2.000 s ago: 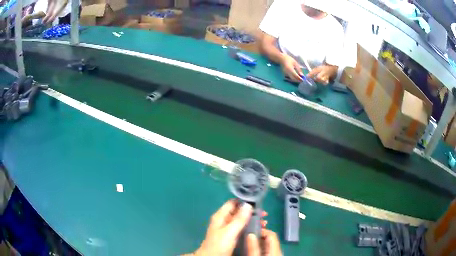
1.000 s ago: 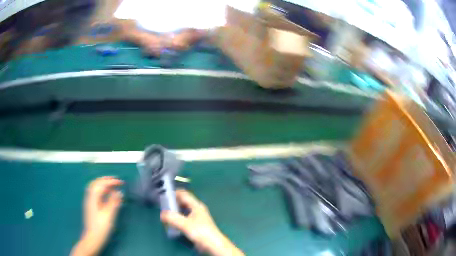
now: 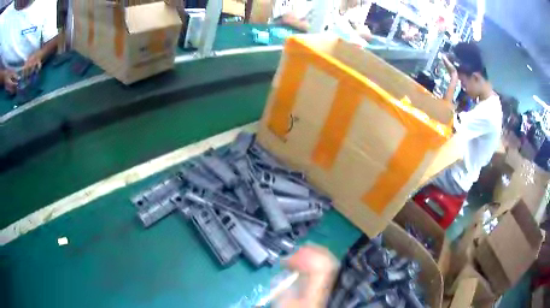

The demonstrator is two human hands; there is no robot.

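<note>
A pile of loose grey handle covers (image 3: 241, 204) lies on the teal-green bench (image 3: 120, 271) beside a large carton. One blurred hand, by its place my right hand (image 3: 310, 271), is at the bottom edge, just below the pile and left of an open box of grey parts (image 3: 380, 277). A pale, blurred streak shows beside its fingers; I cannot tell what it is or whether the hand holds anything. My left hand is out of the picture. No fan shows in a hand.
A large brown carton with orange tape (image 3: 344, 126) stands behind the pile. The green conveyor belt (image 3: 151, 126) runs past a white edge strip (image 3: 84, 195). A person in white (image 3: 482, 129) is at the right, with open cartons nearby. Another carton (image 3: 135, 42) stands across the belt.
The view has swung right onto the covers and cartons. The fans and my left hand have left the picture. My right hand shows by the box at the bottom.
</note>
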